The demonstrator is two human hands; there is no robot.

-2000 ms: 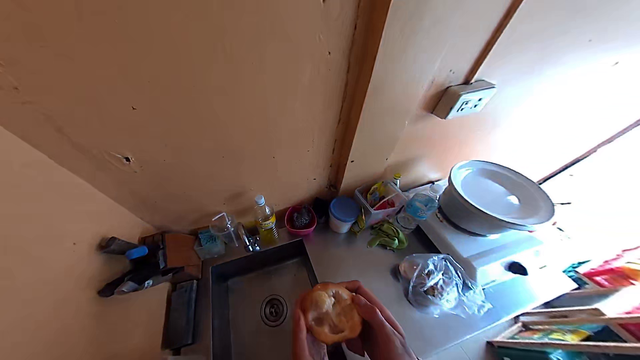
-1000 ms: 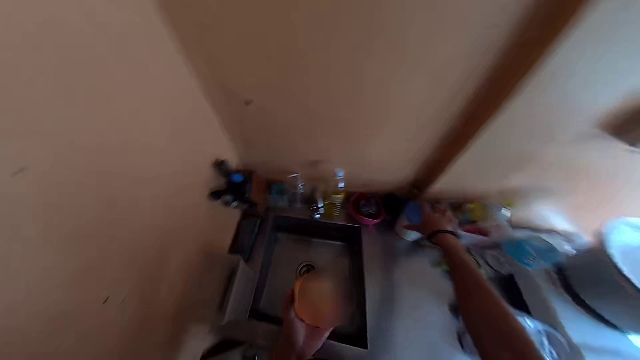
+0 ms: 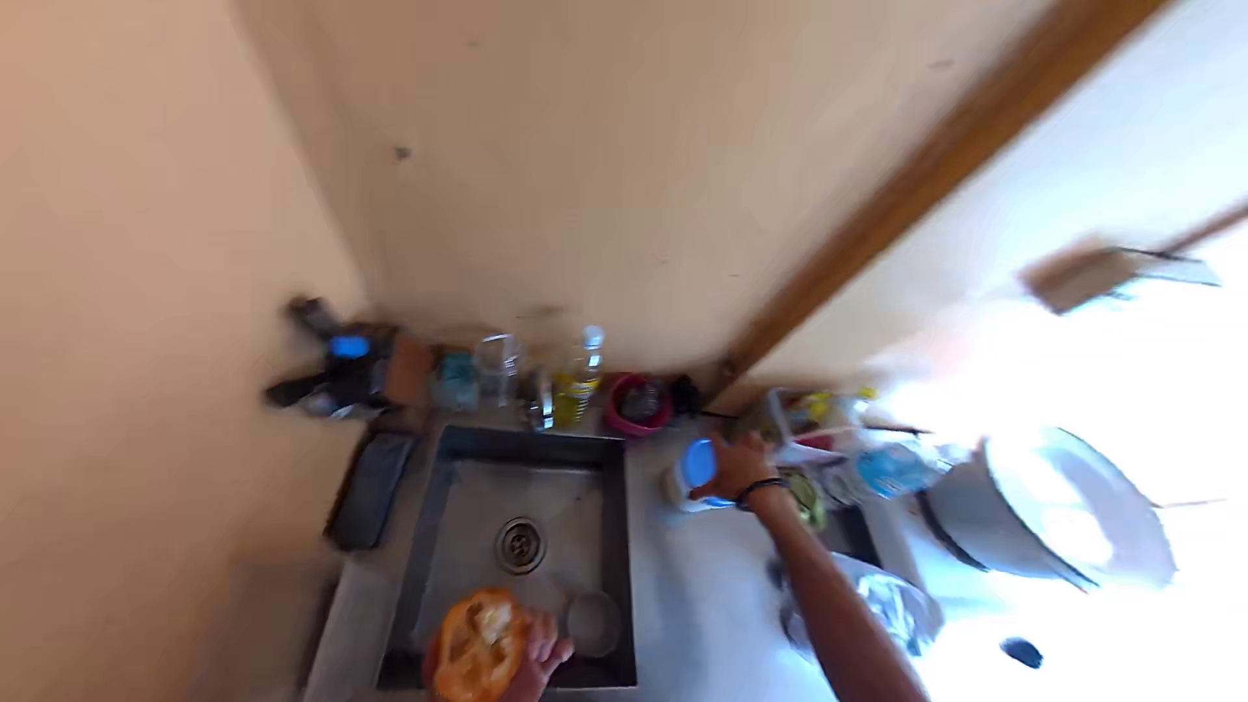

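My left hand (image 3: 536, 653), low in the view over the front of the steel sink (image 3: 629, 546), holds a round, orange, cut food item (image 3: 480, 643) with a pale, hollowed middle; its exact kind is unclear. My right hand (image 3: 739, 468), with a dark band at the wrist, reaches across the steel counter. Its fingers are around the right side of a white tub with a blue lid (image 3: 698, 463), which stands upright right of the sink. A round, pale object (image 3: 593, 624) shows in the sink beside my left hand; blur hides what it is.
Along the wall stand a clear glass mug (image 3: 497, 366), a faucet (image 3: 538, 400), a bottle of yellow liquid (image 3: 582, 380) and a pink basket (image 3: 639, 405). Farther right are a white bin (image 3: 780, 419), green vegetables (image 3: 804, 497), a plastic bag (image 3: 892, 604) and a large pot (image 3: 1053, 507).
My right hand has left the orange food, which both hands held earlier, and reached to the blue-lidded tub. The tub now sits farther from the wall. The view has swung.
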